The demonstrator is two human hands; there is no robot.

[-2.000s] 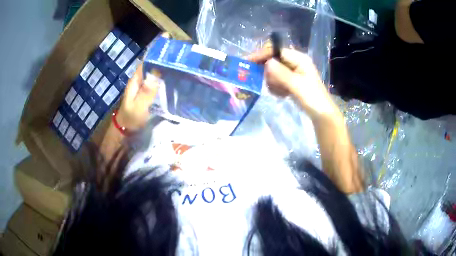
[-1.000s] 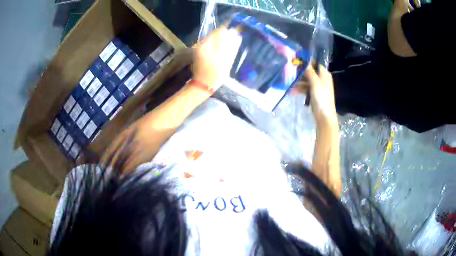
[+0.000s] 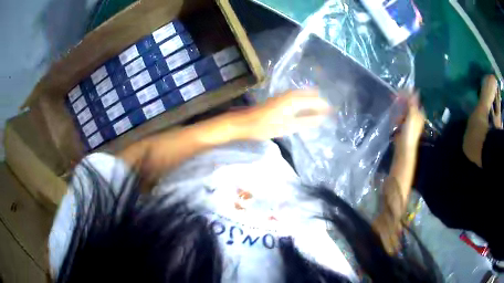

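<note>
My left hand (image 3: 309, 106) is blurred and reaches across over the large clear poly bag (image 3: 331, 141). No box is seen in it, and its finger shape is unclear. My right hand (image 3: 410, 113) is blurred at the right side of the bag; whether it holds anything cannot be told. A blue and white retail box (image 3: 397, 21) is at the top edge of the view, over the green table (image 3: 436, 55), beyond both hands and partly cut off. The bag spreads from my lap onto the table.
An open brown carton (image 3: 251, 52) at the left holds rows of dark blue box ends (image 3: 145, 83) with white labels. Another brown carton (image 3: 33, 160) is beside it. A person in black (image 3: 456, 182) is at the right. A red and white item (image 3: 474, 242) lies low right.
The retail box has left my hands and is now farther forward and right. My left hand has moved right over the bag. The view has shifted, showing more of the table.
</note>
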